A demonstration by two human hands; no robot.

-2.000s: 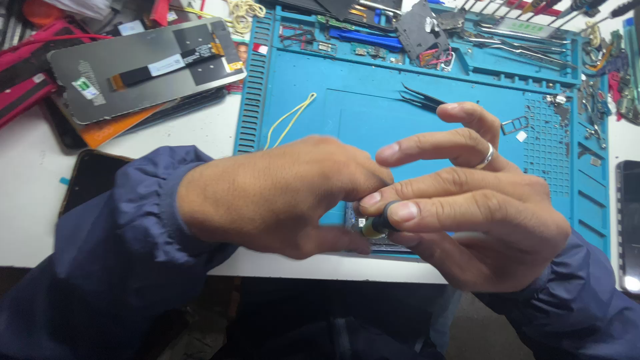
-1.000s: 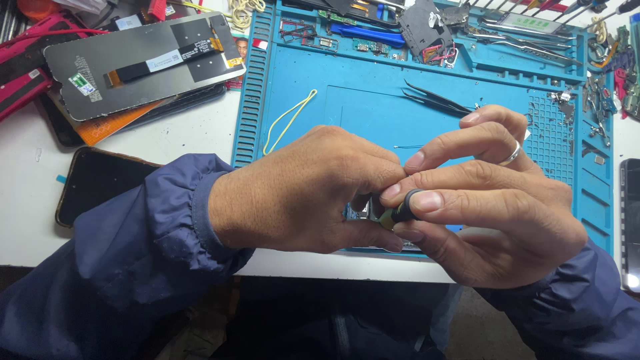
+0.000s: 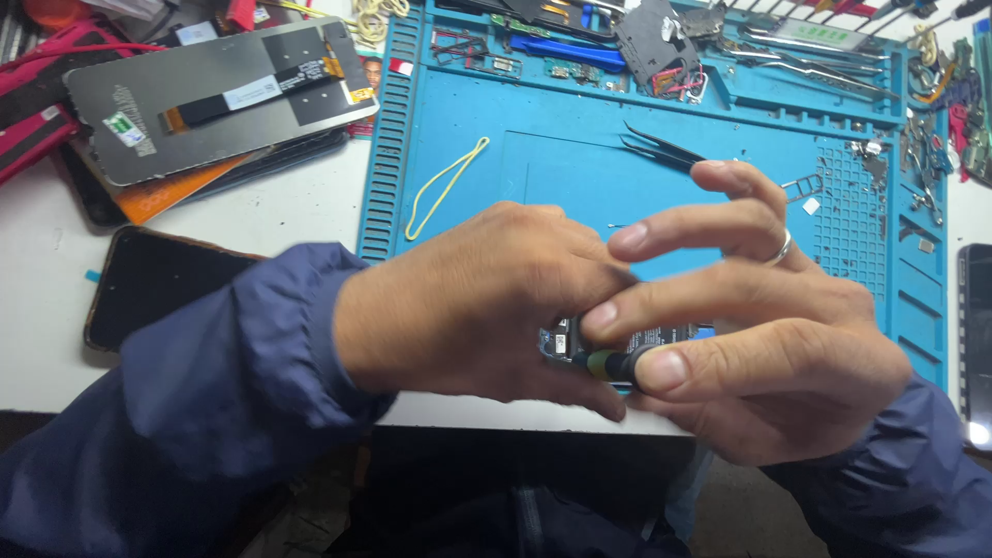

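Note:
An opened smartphone, its battery and inner parts partly showing, lies at the front edge of the blue silicone repair mat. My left hand is over its left part, thumb stretched along the near side; the fingertips are hidden, so its hold cannot be told. With thumb and fingers my right hand, a ring on one finger, grips a small screwdriver with a dark and green handle, tilted over the phone. The screwdriver's tip is hidden. Black tweezers lie just beyond my right fingers.
A yellow rubber band lies on the mat's left. A phone screen assembly tops a pile at upper left, above a dark phone. Metal tweezers and a blue pry tool fill the back trays. Another phone lies far right.
My right hand's fingers have shifted around the screwdriver, with the upper fingers more spread now than one second ago. Both hands have stayed over the phone.

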